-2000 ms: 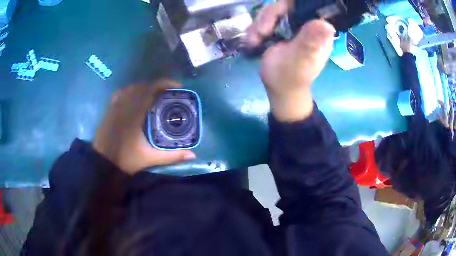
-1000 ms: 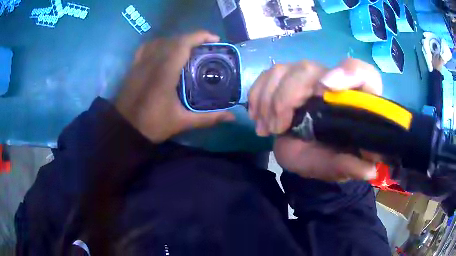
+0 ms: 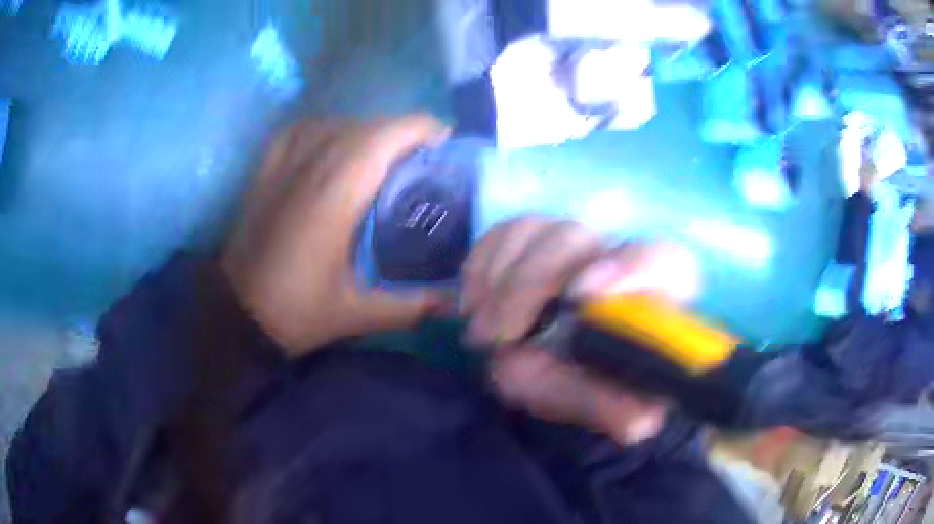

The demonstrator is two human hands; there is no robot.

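The frame is blurred. My left hand (image 3: 307, 225) is around the left side of a speaker unit (image 3: 422, 220) with a light-blue rim and black face, which faces up towards the camera. My right hand (image 3: 574, 317) grips the electric screwdriver (image 3: 655, 353), a black barrel with a yellow-orange lever, held slanting with its rear to the lower right. My right fingertips are close to the unit's right edge. The screwdriver's bit and any screw cannot be made out.
Small blue strips (image 3: 118, 31) lie on the dark-green mat (image 3: 154, 194) at upper left. The bright screw feeder (image 3: 574, 87) stands beyond the unit. Blurred blue housings (image 3: 732, 102) are at upper right. Another person's dark sleeve (image 3: 855, 225) shows at the right.
The view has shifted and blurred. My right hand was at the feeder two seconds ago, then came back with the screwdriver; it is now closer to the unit. My left hand still holds the unit.
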